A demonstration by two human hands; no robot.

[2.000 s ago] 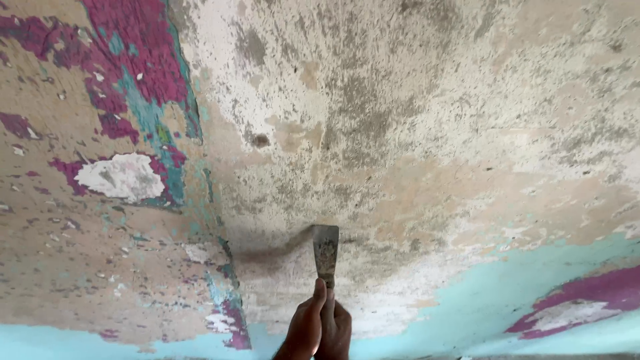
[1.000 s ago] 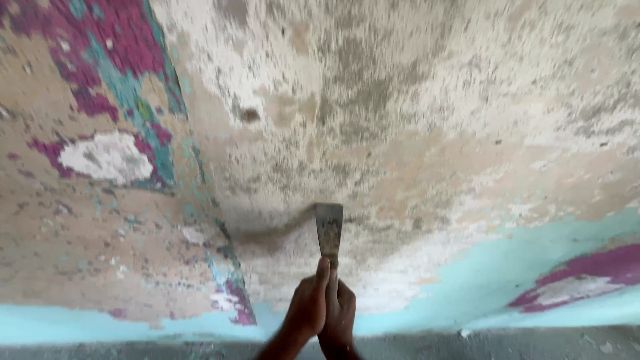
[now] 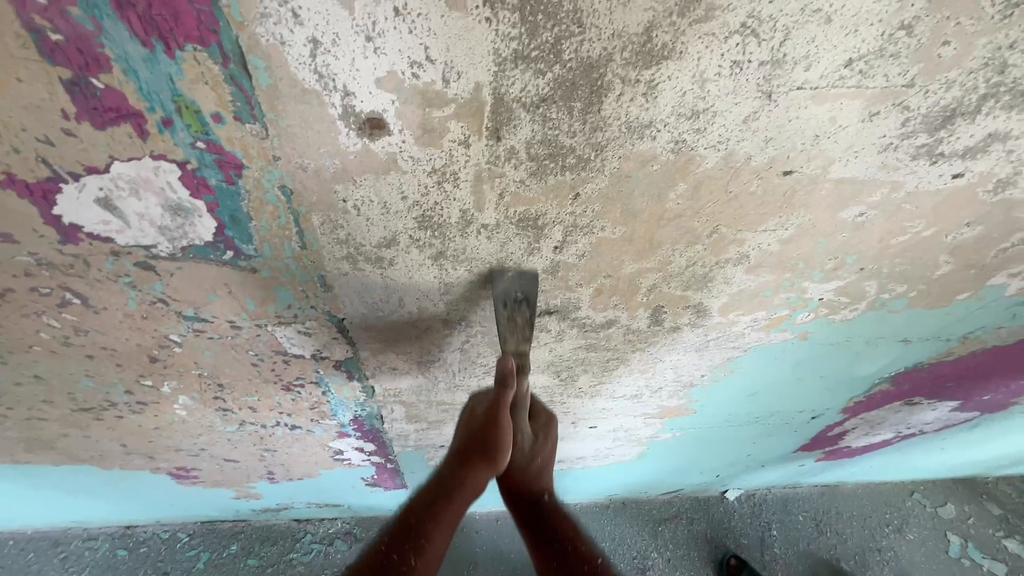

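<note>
A scraper with a flat metal blade (image 3: 516, 308) points up the wall, its edge against or very near the mottled, worn surface (image 3: 448, 232). Around its handle (image 3: 521, 408) my left hand (image 3: 484, 428) is closed, with the thumb lying up along it near the blade. My right hand (image 3: 534, 448) grips the same handle from the right side, partly behind the left. Turquoise paint (image 3: 744, 408) covers the lower right of the wall; pink, teal and white patches (image 3: 136, 204) show at the left. The blade throws a soft shadow on its left.
A raised, cracked seam (image 3: 356, 360) runs down the wall left of my hands. Below the wall lies a grey floor (image 3: 656, 528) strewn with paint flakes (image 3: 960, 548). Part of a dark shoe (image 3: 734, 564) shows at the bottom edge.
Both hands stay on the scraper, and its blade stays near the same part of the wall. More of the floor shows as the view has shifted.
</note>
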